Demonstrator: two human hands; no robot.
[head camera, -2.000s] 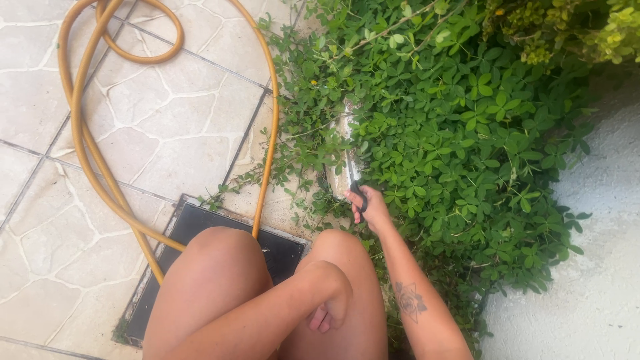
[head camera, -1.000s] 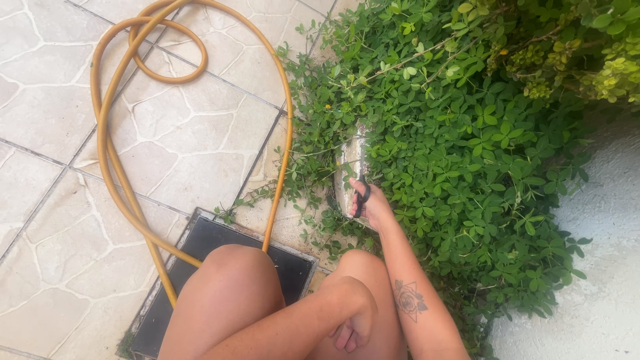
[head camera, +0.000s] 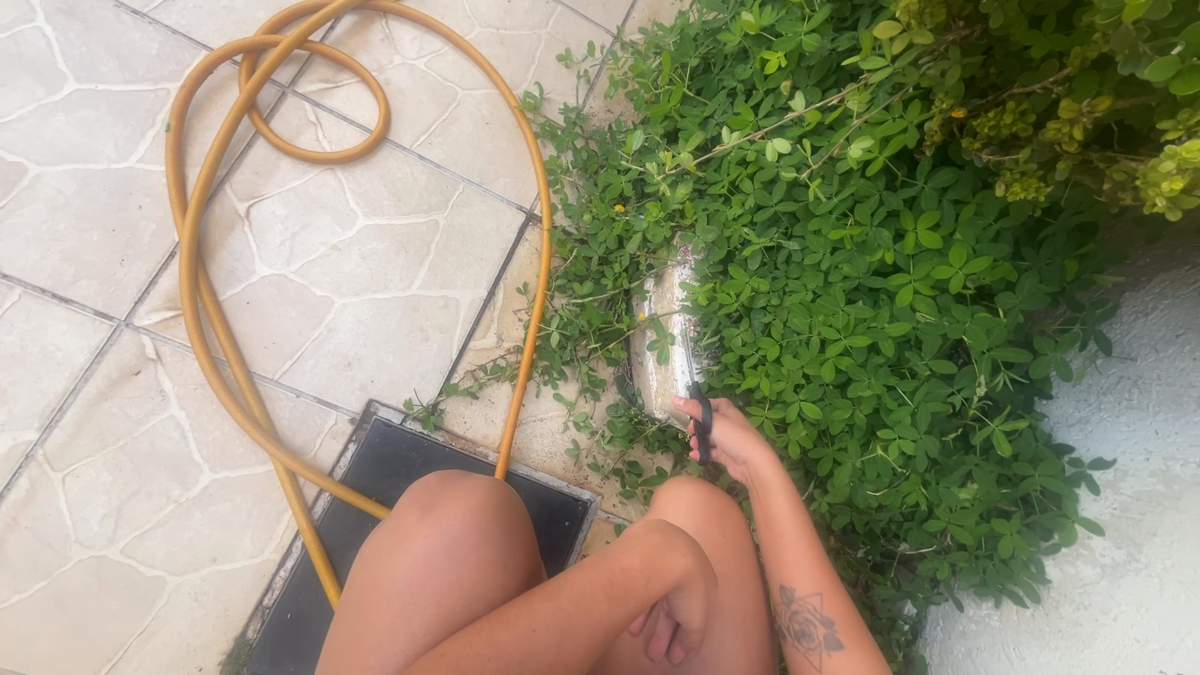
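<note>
My right hand (head camera: 731, 436) grips the dark handles of a pair of scissors (head camera: 700, 420). The metal blades point up along the right side of a pale, weathered curb edge (head camera: 661, 352), where low leafy ground cover (head camera: 834, 356) meets it; whether the blades are parted I cannot tell. Some stems and leaves lie across the curb. My left hand (head camera: 673, 630) hangs with curled fingers between my legs, against the right one. Nothing shows in it, but its palm is hidden.
A yellow-orange hose (head camera: 544, 272) loops over stone-patterned floor tiles (head camera: 366, 234) and a dark, framed floor cover (head camera: 412, 469) by my knees. A yellowish-green shrub (head camera: 1031, 122) stands at the upper right, with a white textured wall (head camera: 1144, 431) below it.
</note>
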